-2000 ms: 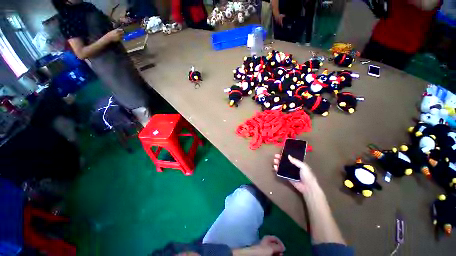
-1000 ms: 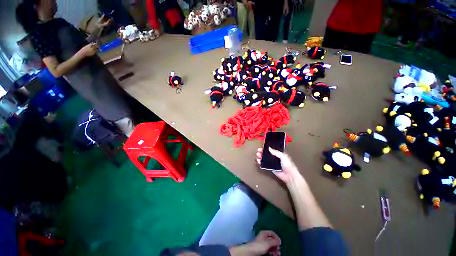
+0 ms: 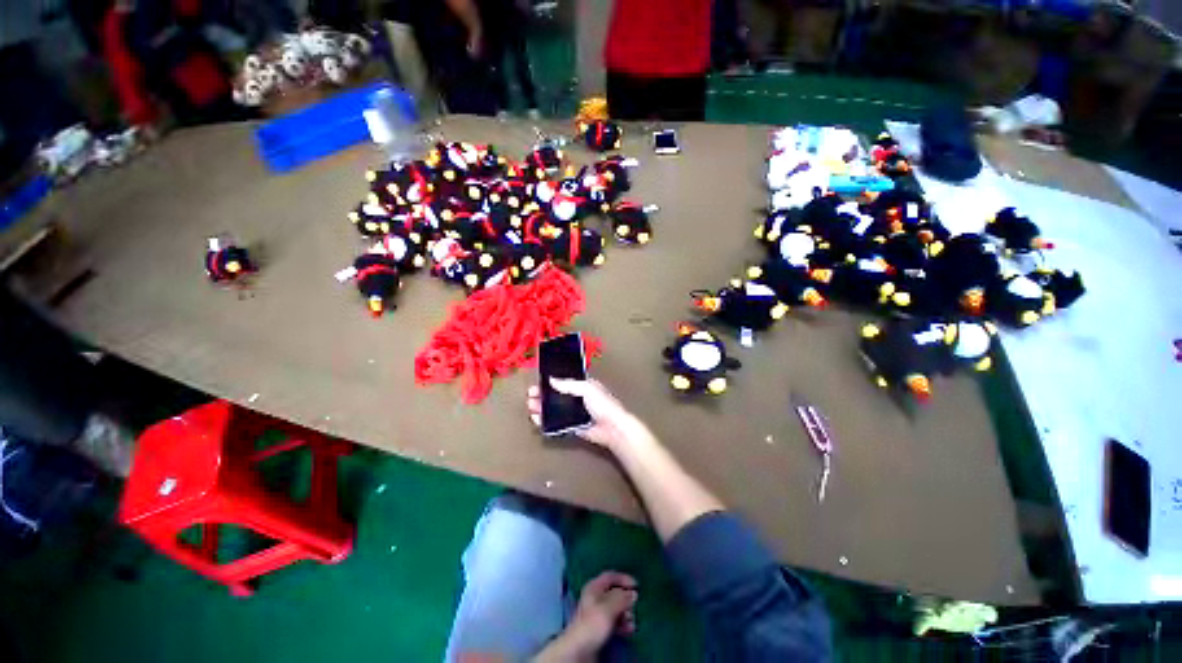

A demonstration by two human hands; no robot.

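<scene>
My right hand (image 3: 594,412) holds a black smartphone (image 3: 564,383) with a pale edge, thumb over its dark screen, above the brown table (image 3: 622,453). My left hand (image 3: 609,606) lies low by my lap, fingers curled; whether it holds anything is hidden. A tangled heap of red scarves (image 3: 499,330) lies just beyond the phone. Behind it is a pile of plush penguins with red scarves (image 3: 480,214). A single penguin without a scarf (image 3: 700,359) lies right of the phone. Snips with a pinkish handle (image 3: 814,427) lie further right.
More scarfless penguins (image 3: 894,253) are piled right, near a white table (image 3: 1089,376) with another phone (image 3: 1126,496). A lone scarfed penguin (image 3: 228,262) is left. A blue tray (image 3: 331,126) and a small phone (image 3: 665,141) are far. A red stool (image 3: 227,486) stands left. People stand beyond the table.
The view has turned right, so the table contents appear further left and the white table shows. My right hand still holds the phone; my left hand stays low.
</scene>
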